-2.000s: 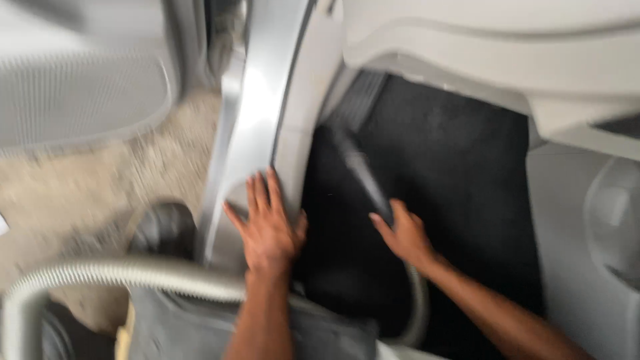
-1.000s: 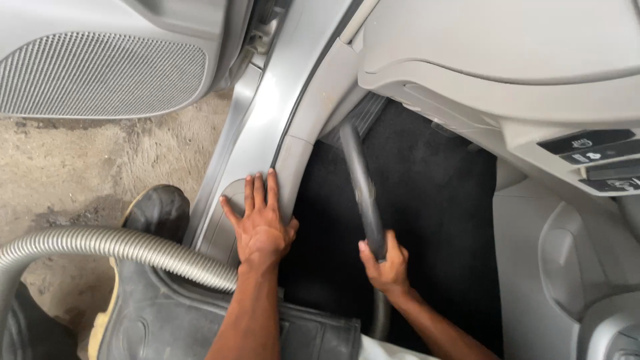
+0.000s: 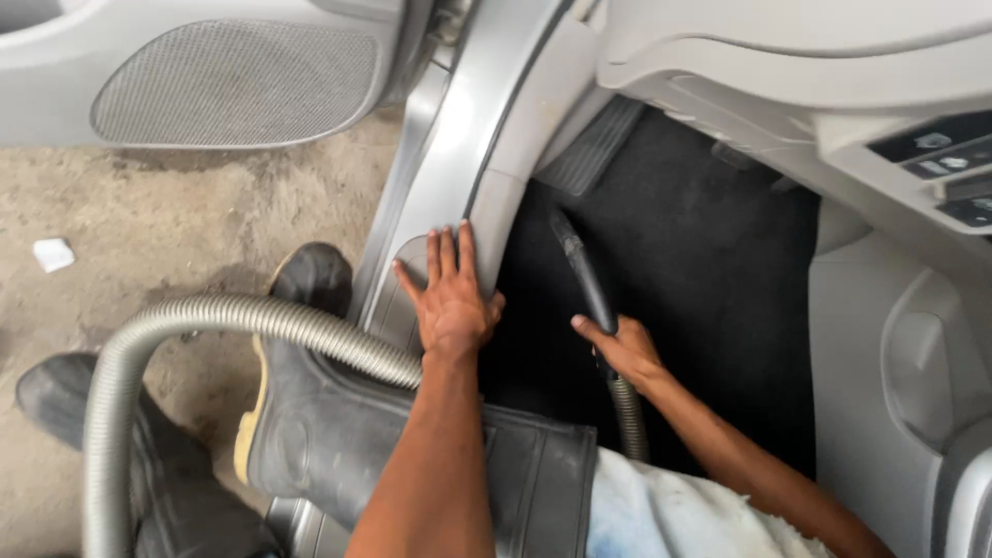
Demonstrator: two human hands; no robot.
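Observation:
My left hand (image 3: 456,310) lies flat with its fingers spread on the grey plastic trim of the car's door sill (image 3: 457,147). My right hand (image 3: 624,347) grips the black wand of a vacuum cleaner (image 3: 585,275) near its lower end. The wand's tip points up the black carpet of the footwell (image 3: 697,256), just below the ribbed footrest (image 3: 593,147). A ribbed grey vacuum hose (image 3: 232,310) loops over my boot and passes under my left forearm; a piece of hose (image 3: 628,418) joins the wand below my right hand.
The open car door with its speaker grille (image 3: 240,85) is at the upper left. Black rubber boots (image 3: 333,434) extend across the sill and over the concrete floor (image 3: 194,201). The lower dashboard (image 3: 775,101) overhangs the footwell, and grey console trim (image 3: 868,341) borders its right side. A white scrap (image 3: 53,254) lies outside.
The wand now leans more to the left than one second ago, its tip lower and away from the footrest. My left hand stays on the sill trim.

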